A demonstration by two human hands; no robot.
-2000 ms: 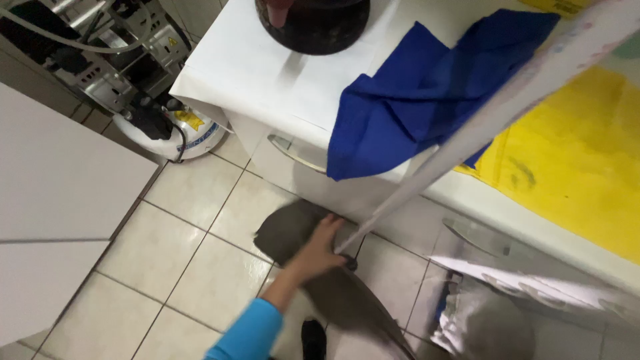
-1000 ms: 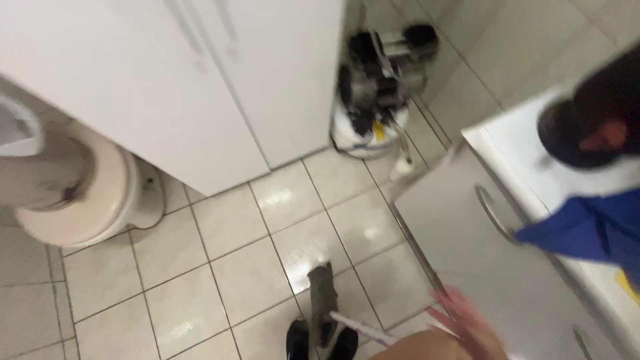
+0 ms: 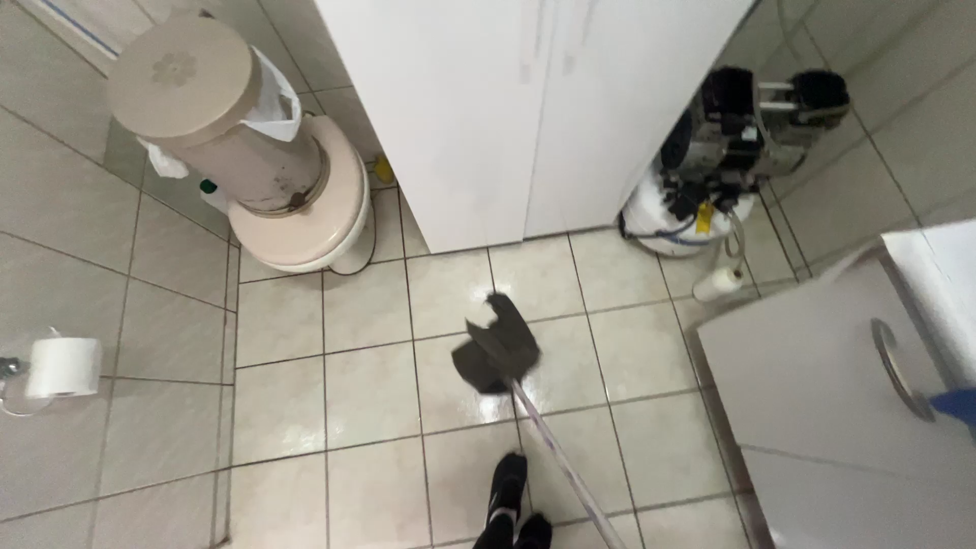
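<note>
A dark grey floor cloth (image 3: 509, 335) lies bunched on the tiled floor around the lower end of a long pale pole (image 3: 560, 457). The pole slants from the cloth down to the lower edge of the view, where its upper part is cut off. Neither of my hands is in view, so what holds the pole cannot be seen. Just below the cloth are my feet in black shoes (image 3: 508, 480).
A toilet (image 3: 343, 160) with a lidded beige bin (image 3: 183, 76) on it stands at the upper left. A white cabinet (image 3: 473, 152) is ahead, an air compressor (image 3: 686, 221) right of it. A drawer unit (image 3: 801, 381) borders the right; a toilet roll (image 3: 65, 367) hangs left.
The view has swung left, from the counter with the blue cloth to the toilet and floor. The hand seen in both earlier frames is out of view. The grey cloth now lies bunched ahead of the feet.
</note>
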